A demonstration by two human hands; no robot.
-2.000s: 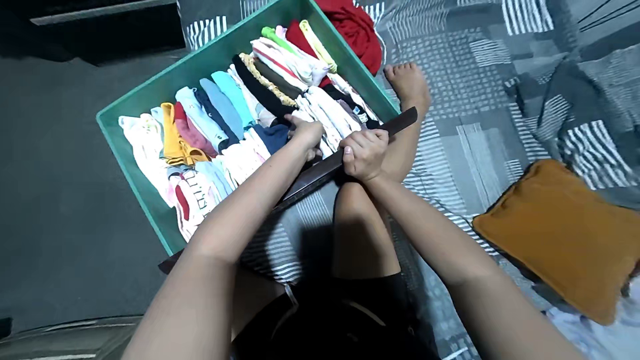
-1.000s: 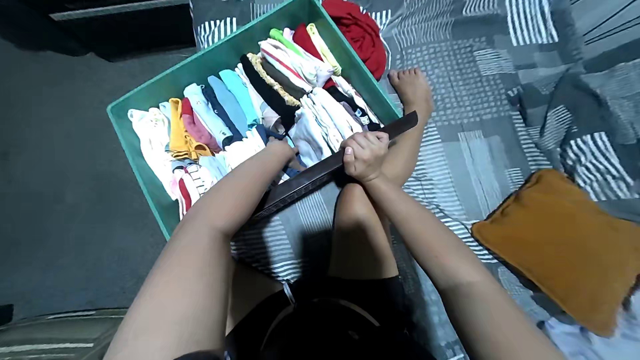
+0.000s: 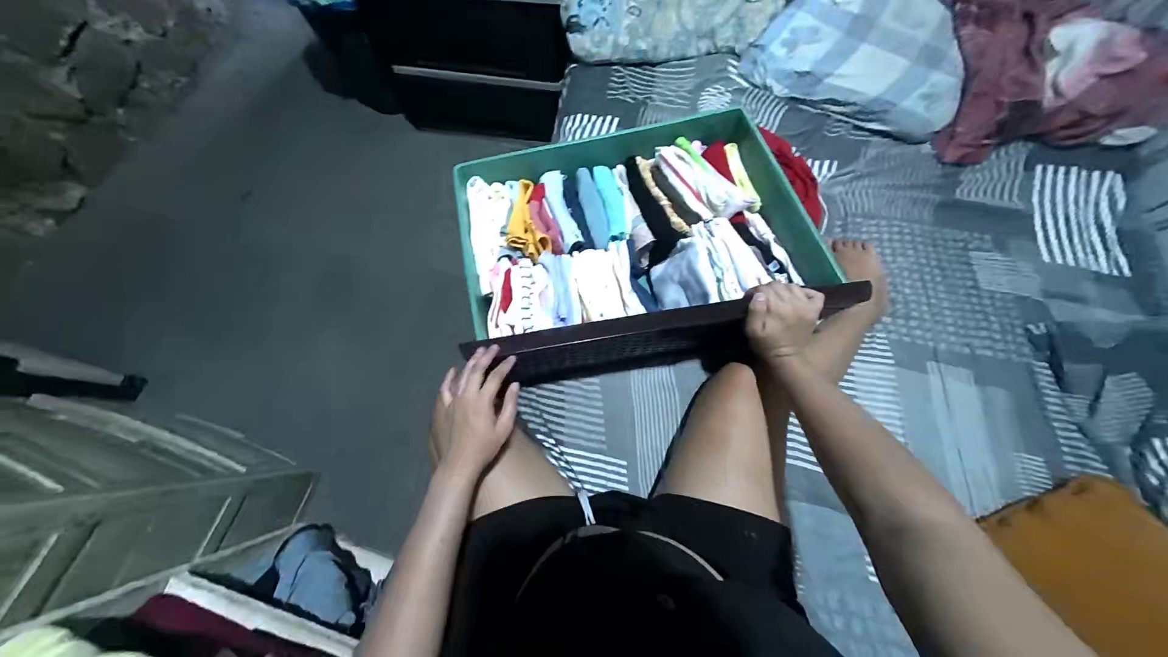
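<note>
A green plastic drawer point(image 3: 794, 196) rests on the bed beyond my knees, its dark brown front panel point(image 3: 657, 339) towards me. Two rows of folded clothes point(image 3: 598, 283) stand on edge inside it, white, blue, black, yellow and red among them. My right hand point(image 3: 783, 318) is closed over the panel's top edge near its right end. At the left end, my left hand point(image 3: 474, 406) lies with its fingers apart, fingertips at the panel's lower edge and the palm by my left knee.
The bed has a grey patterned sheet point(image 3: 949, 365). A mustard pillow point(image 3: 1086, 557) lies at lower right, a red cloth point(image 3: 794, 173) behind the drawer, and a checked pillow point(image 3: 858, 64) farther back. Dark drawers point(image 3: 479, 91) stand at the back; an open drawer with clothes point(image 3: 310, 575) is at lower left.
My left hand has moved from the clothes inside the drawer to the left end of the front panel. My right hand still holds the right end. The view has shifted and shows more of the room.
</note>
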